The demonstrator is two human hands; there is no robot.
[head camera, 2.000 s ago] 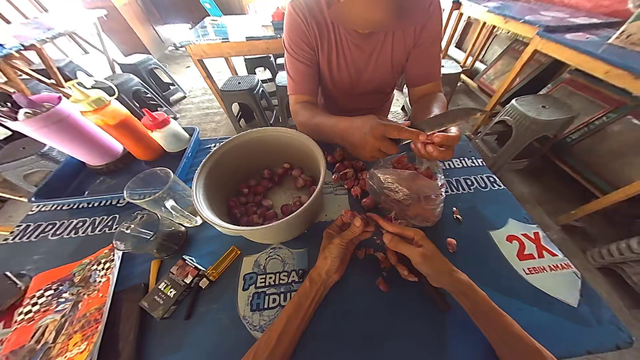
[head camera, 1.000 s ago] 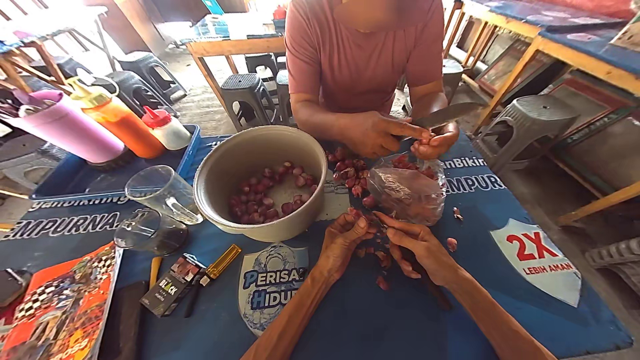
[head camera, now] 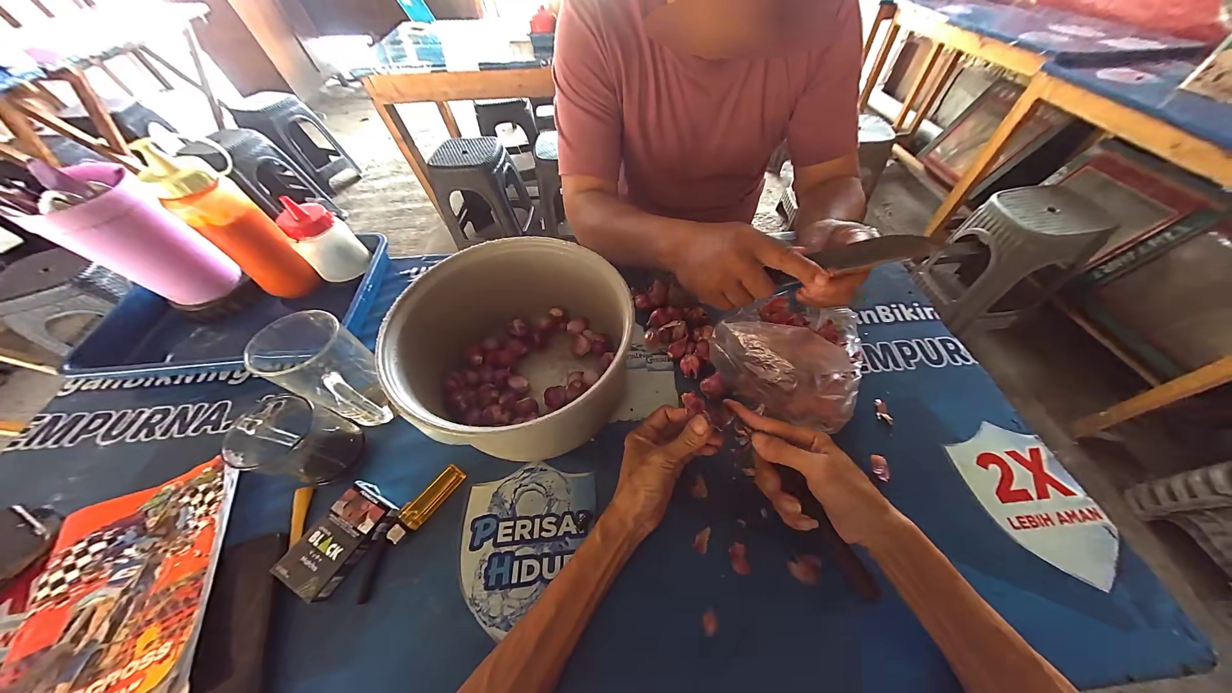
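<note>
My left hand (head camera: 662,462) grips a small red shallot (head camera: 695,404) between thumb and fingers. My right hand (head camera: 804,462) is close beside it, its thumb and forefinger pinched near the shallot; a dark knife handle (head camera: 852,568) sticks out below the palm, and the blade is mostly hidden. Loose skins (head camera: 739,558) lie on the blue table cover below. Left of my hands stands a deep metal pot (head camera: 505,441) holding shallots (head camera: 491,385). Unpeeled shallots (head camera: 679,332) are heaped beyond my hands, next to a clear plastic bag (head camera: 789,371) of shallots or skins.
Across the table a person (head camera: 712,115) holds a large knife (head camera: 876,252). At left are two glass mugs (head camera: 313,356), a cigarette pack (head camera: 334,541), a yellow lighter (head camera: 430,496), a magazine (head camera: 115,577) and a blue tray (head camera: 217,358) with sauce bottles (head camera: 250,236).
My hands stay in nearly the same place, with small shifts of the fingers around the shallot. The other person's knife has tilted and now lies more level.
</note>
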